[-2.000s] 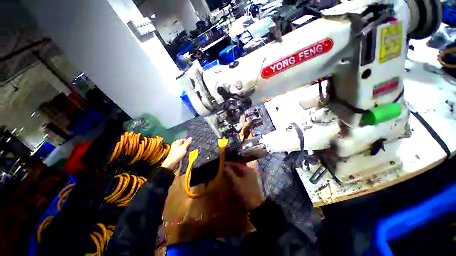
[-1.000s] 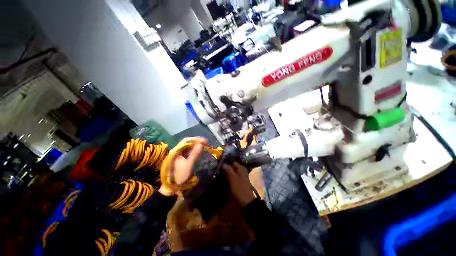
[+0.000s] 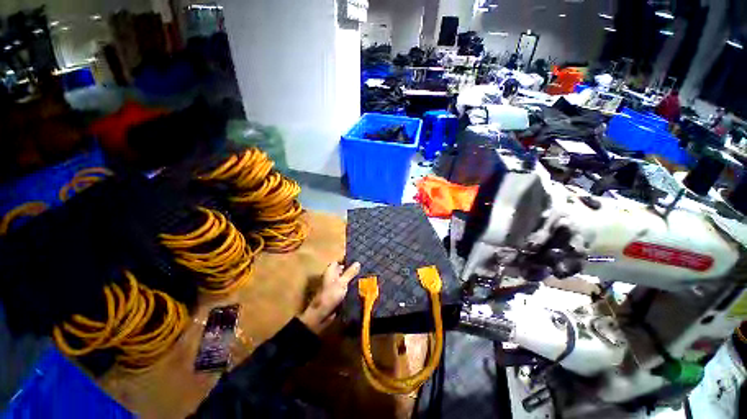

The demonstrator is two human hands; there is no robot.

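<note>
The bag body panel (image 3: 393,245), dark with a diamond pattern, lies tilted at the centre beside the sewing machine's needle area. Its tan handle (image 3: 403,381) hangs toward me from two flat tabs. My left hand (image 3: 330,296) holds the panel's left edge, thumb side up. The white sewing machine (image 3: 606,221) stands at the right, its cylinder arm (image 3: 557,327) just right of the panel. My right hand is not seen; the panel or the frame's lower edge may hide it.
Stacked dark panels with bunches of tan handles (image 3: 213,250) fill the left. A smartphone (image 3: 217,337) lies on the tan table (image 3: 282,286). A blue bin (image 3: 381,164) and orange cloth (image 3: 446,196) are beyond the table, near a white pillar (image 3: 291,90).
The view has swung left. The handle, bunched up at my left hand a second ago, now hangs free, and the panel lies open and flatter. My right hand has left view.
</note>
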